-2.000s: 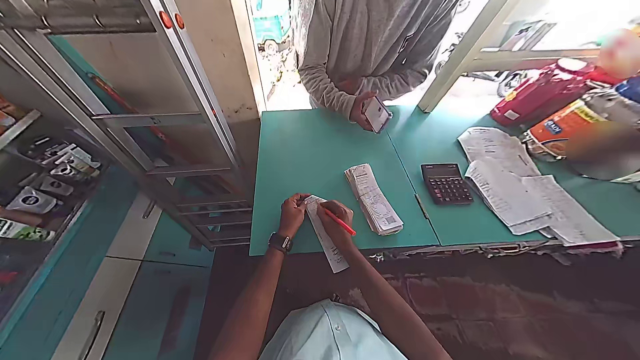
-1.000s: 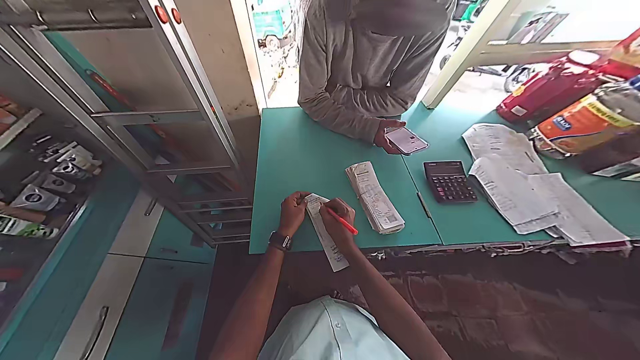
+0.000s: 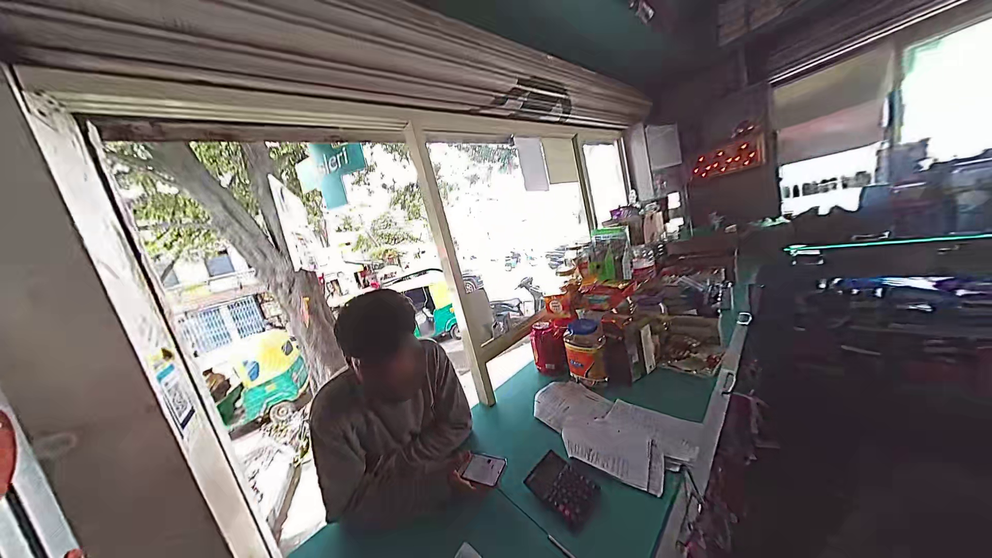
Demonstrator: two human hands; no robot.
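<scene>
Neither my left hand nor my right hand shows in the head view. Below me lies the teal counter [image 3: 511, 535], with a black calculator [image 3: 562, 490] on its right part. Loose written papers [image 3: 612, 446] overlap just beyond the calculator. The white corner of a paper [image 3: 468, 551] shows at the bottom edge; the rest of it is cut off. Across the counter a person in a grey sweatshirt [image 3: 387, 457] leans on folded arms and holds a phone [image 3: 484, 470] in one hand.
A jar with a blue lid [image 3: 585, 353], a red container [image 3: 547, 347] and packed goods [image 3: 612, 263] stand at the counter's far end. A white post [image 3: 449, 263] rises from the counter's outer edge. Auto-rickshaws [image 3: 271, 372] and a tree are outside.
The view has swung up and to the right, so my hands, the red pen and the written slip have left it. The person's head is now in view, and the phone is still held.
</scene>
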